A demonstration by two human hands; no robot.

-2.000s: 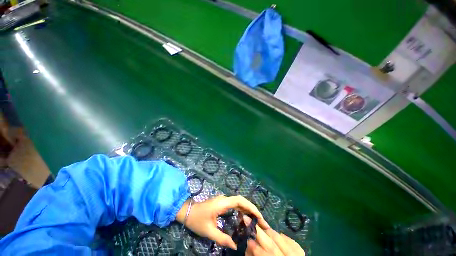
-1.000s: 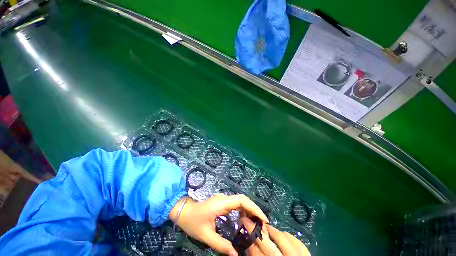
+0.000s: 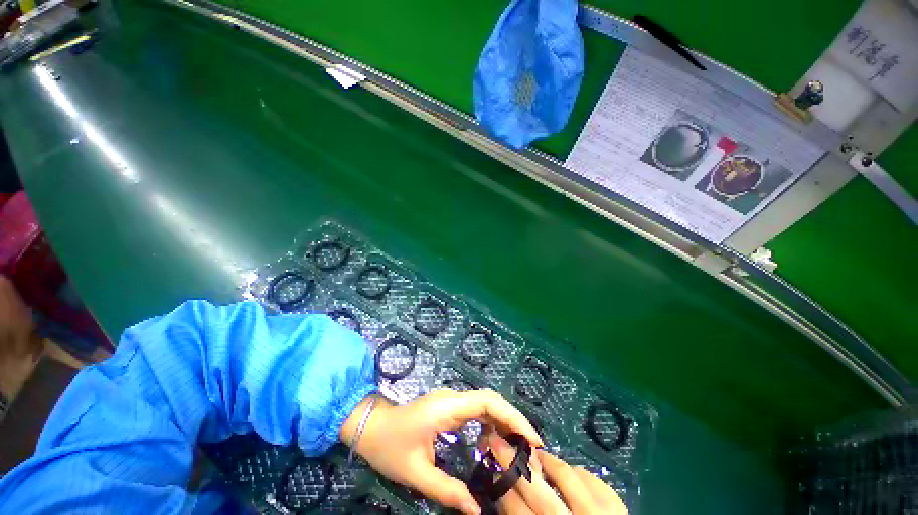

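My left hand [image 3: 413, 443] comes in from the lower left in a blue sleeve, a thin band at the wrist. Its thumb and fingers hold a black ring part [image 3: 515, 471], tilted, with shiny dark material beside it. My right hand [image 3: 569, 488] is at the bottom edge, partly cut off, its fingers on the same ring. Both hands are over a clear blister tray [image 3: 458, 387] whose pockets hold several black rings, such as one at the tray's right end [image 3: 607, 426]. My left sleeve and hands hide part of the tray.
The tray lies on a glossy dark-green bench [image 3: 232, 131]. A stack of blister trays [image 3: 856, 465] stands at the lower right. A metal rail [image 3: 443, 119] runs behind. A blue cloth or bag [image 3: 528, 75] hangs beside an instruction sheet [image 3: 695, 141]. A white scrap [image 3: 345, 76] lies by the rail.
The view has shifted a little since two seconds ago. The ring between my fingers has turned and now shows its curved band more clearly. Both hands stay in nearly the same place.
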